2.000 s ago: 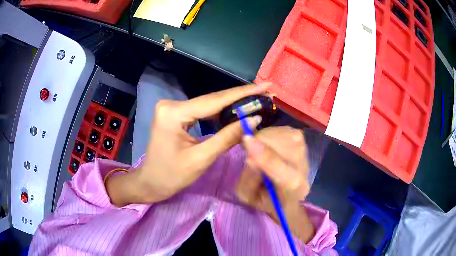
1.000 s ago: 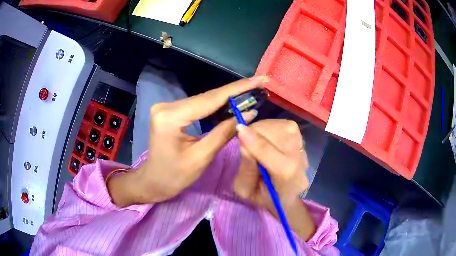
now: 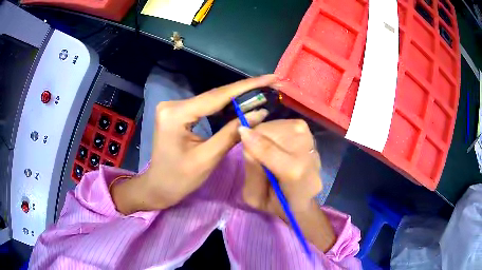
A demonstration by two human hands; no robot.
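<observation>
My left hand (image 3: 185, 147) holds a black round watch case (image 3: 271, 98) between thumb and fingers, above my lap. A small pale, greenish rectangle (image 3: 253, 102) shows inside the case. My right hand (image 3: 285, 153) holds a thin blue plastic stick (image 3: 277, 188) like a pencil. The stick's upper tip is at the left part of the case, beside the pale rectangle. Whether the tip touches the case cannot be told. The far edge of the case is dark and hard to make out.
A large red foam tray (image 3: 317, 67) with a long white strip (image 3: 378, 79) lies right. The machine's button panel (image 3: 53, 132) stands left, a small red tray (image 3: 108, 138) beside it. A yellow tool (image 3: 203, 11) and pale paper (image 3: 168, 9) lie on the bench. A blue stool (image 3: 376, 224) is lower right.
The case and both hands have shifted slightly left and up. The stick's tip has moved left, from over the pale rectangle to the case's left part.
</observation>
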